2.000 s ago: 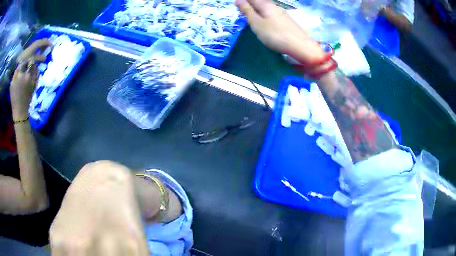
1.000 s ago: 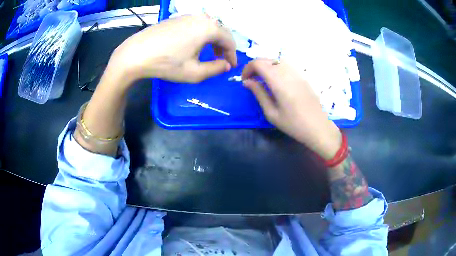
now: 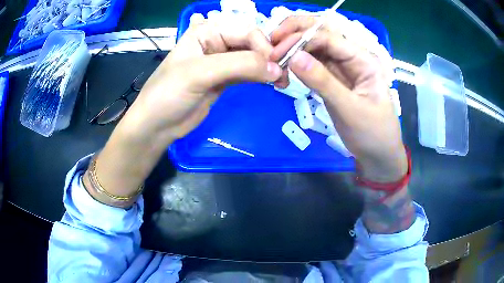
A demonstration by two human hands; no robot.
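Observation:
My right hand (image 3: 348, 72) pinches a thin lead (image 3: 312, 31) between thumb and fingers; its pale rod points up and right. My left hand (image 3: 215, 72) meets it at the lead's lower end, thumb and fingertips closed there; whether it holds a housing too is hidden by the fingers. Both hands are above the blue work tray (image 3: 237, 166). White housings (image 3: 296, 135) with small dark holes lie in the tray's right and back parts. Another loose lead (image 3: 231, 147) lies at the tray's front left.
A clear box of leads (image 3: 52, 83) stands at the left, with eyeglasses (image 3: 113, 110) beside it. A blue tray of stemmed housings (image 3: 69, 16) is at the back left. A translucent box (image 3: 442, 108) stands at the right. A pale rail (image 3: 124, 43) crosses the bench.
The view has swung from the left side to the work tray. Since one second ago, my hands have come together higher up, and the lead now points up and right between them.

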